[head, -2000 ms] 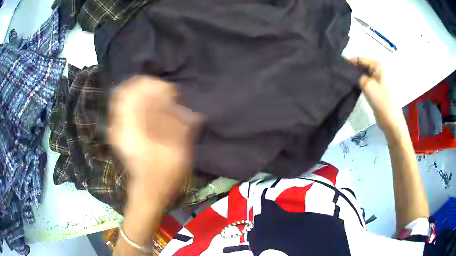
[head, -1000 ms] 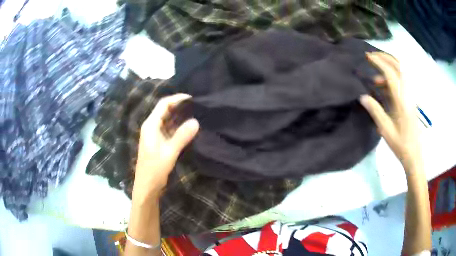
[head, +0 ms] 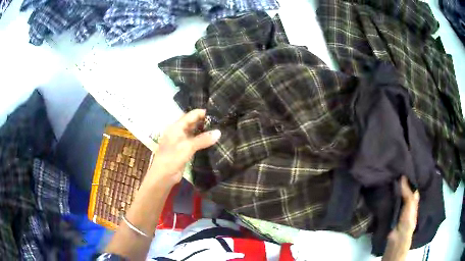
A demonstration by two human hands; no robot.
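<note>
A brown-olive plaid garment point(head: 285, 102) lies bunched on the white table in front of me. Its smooth charcoal lining point(head: 382, 137) is attached at the right side and lies in loose folds. My left hand point(head: 188, 135) is at the garment's left edge, thumb and fingers apart; whether it holds a thread or cloth edge is not clear. My right hand point(head: 405, 214) is at the lower right against the dark lining, its fingers partly hidden by the cloth, so its grip cannot be told.
Another plaid garment point(head: 408, 66) lies at the upper right. Blue-white plaid garments point(head: 137, 18) lie along the top left. A wooden-bead seat mat point(head: 122, 173) is below the table's left edge, with dark plaid cloth point(head: 20, 153) at the far left.
The dark lining, spread across the middle before, is now bunched at the right, and the plaid outside shows. The view has turned, bringing the seat mat into sight. My right hand is lower.
</note>
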